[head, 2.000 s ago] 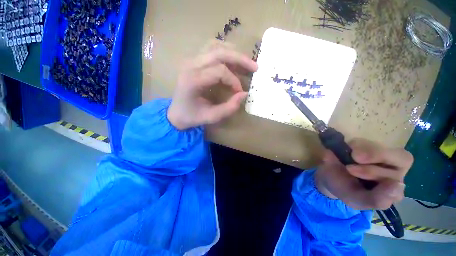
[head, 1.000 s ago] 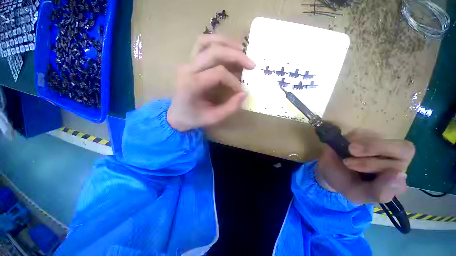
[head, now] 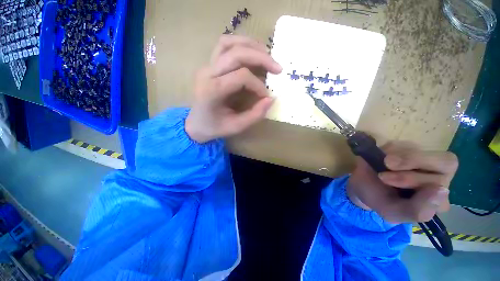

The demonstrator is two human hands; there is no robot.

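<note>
My right hand (head: 403, 184) holds a soldering iron (head: 364, 149) by its black handle. Its metal barrel points up and left, and the tip is at the lower edge of the left component in the lower row; contact cannot be told. Small black components (head: 327, 78) lie in two short rows on a bright white block (head: 340, 46). My left hand (head: 236, 88) is at the block's left edge, thumb and index finger apart. No solder wire shows in it; its curled inner fingers are partly hidden.
A blue bin (head: 116, 71) of dark parts is at left, with silvery grid-like pieces (head: 19, 35) beyond. Loose components (head: 237, 21), dark leads (head: 353, 6), brown scraps (head: 419, 55) and a wire coil (head: 471, 22) lie on the brown cardboard (head: 186, 66).
The camera view has shifted, so the board and bin sit higher and further left. The iron tip has moved slightly down from the lower row's left component. My left hand keeps nearly the same pose.
</note>
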